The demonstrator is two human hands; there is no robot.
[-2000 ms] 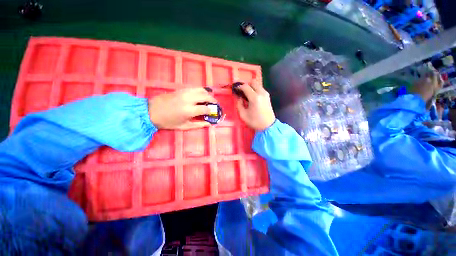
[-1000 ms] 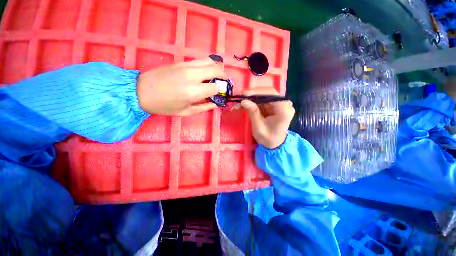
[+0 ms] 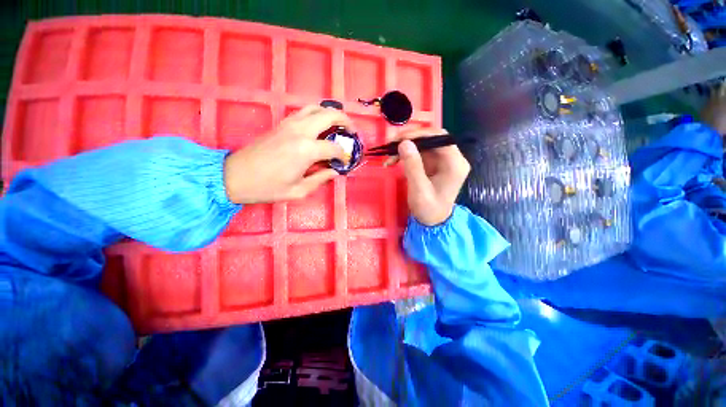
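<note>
My left hand (image 3: 290, 155) holds a small round watch case assembly (image 3: 344, 151) by its left side, its open side with a white part facing up. My right hand (image 3: 434, 171) holds black tweezers (image 3: 422, 145) like a pen, their tips at the right edge of the assembly. Whether the tips touch it is too small to tell. A black disc (image 3: 396, 107) with a short tail to its left lies on the red foam tray (image 3: 208, 266), above my right hand. A small black piece (image 3: 331, 104) lies just above my left fingers.
A tall stack of clear blister trays (image 3: 549, 211) with round parts stands right of the foam tray. The green belt (image 3: 382, 20) runs behind, with small dark items (image 3: 618, 51) on it. Another person's blue sleeve (image 3: 677, 171) is at the right.
Since the first frame, my right hand has let go of the black disc, which lies on the foam, and has taken the tweezers. Since the second, the tweezers have tilted and the view has shifted.
</note>
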